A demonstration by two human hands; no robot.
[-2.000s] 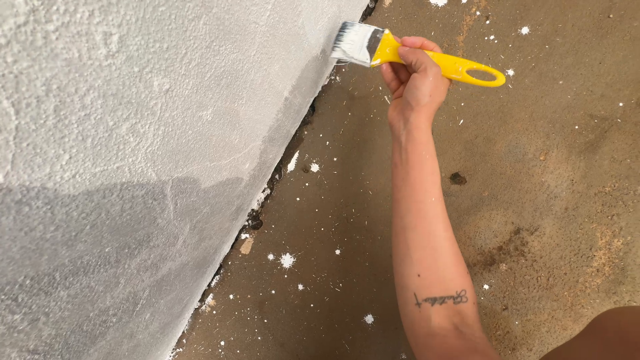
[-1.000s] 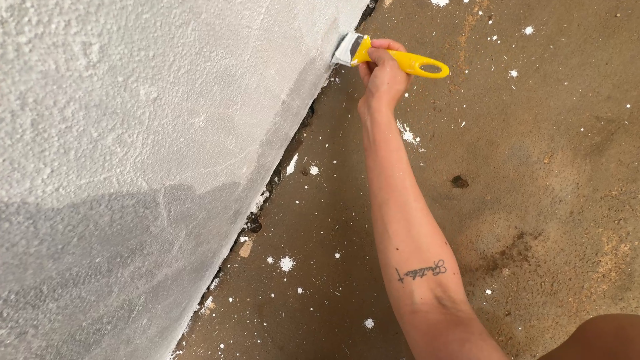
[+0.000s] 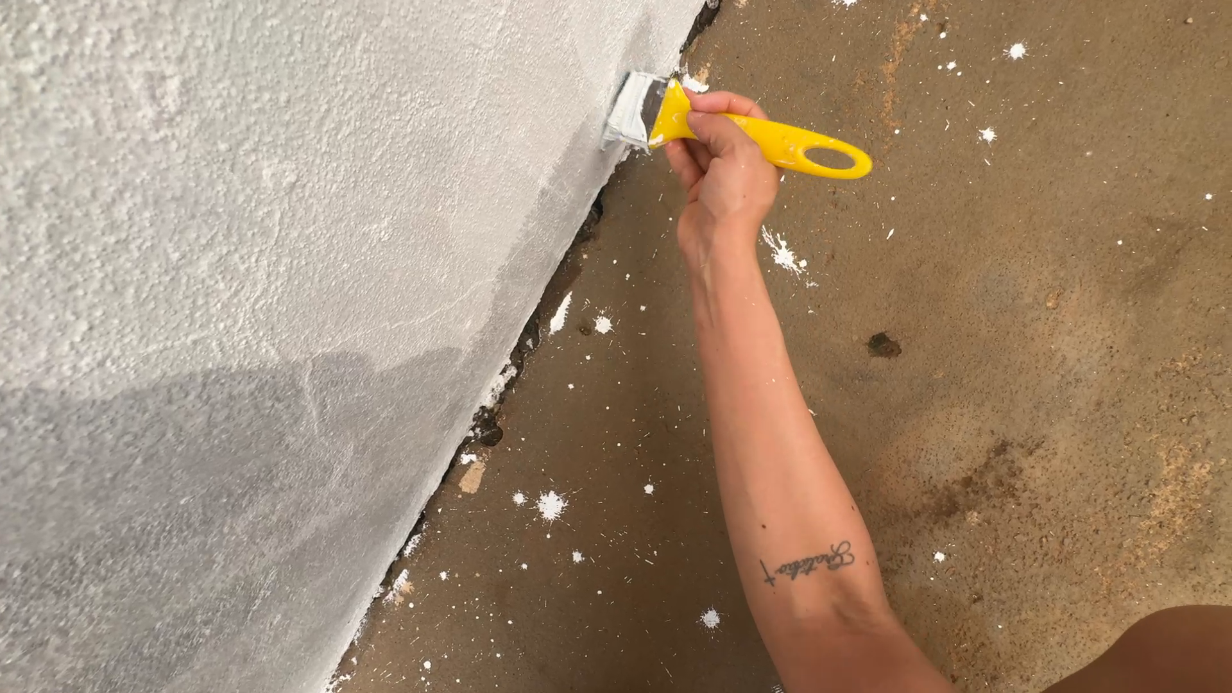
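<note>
My right hand [image 3: 727,173] grips a flat paintbrush [image 3: 670,114] by its yellow plastic handle, close to the bristles. The thumb lies on the near side of the handle, and its looped end points right. White paint coats the bristles, which touch the lower edge of a rough-textured wall [image 3: 289,202]. The wall is pale above, with a darker grey, damp-looking area [image 3: 221,481] lower down and a dark strip beside the bristles. A tattoo marks the inner forearm. My left hand is out of view.
A brown concrete floor [image 3: 1011,404] meets the wall along a slanting, dark, broken seam [image 3: 525,346]. White paint splatters [image 3: 551,505] dot the floor, and a small dark spot [image 3: 883,345] lies right of my forearm. Part of bare skin [image 3: 1155,654] shows at the lower right.
My right hand and the brush have moved left, and the bristles now lie slightly farther down along the wall's lower edge. A white splatter beside the wrist has come into view.
</note>
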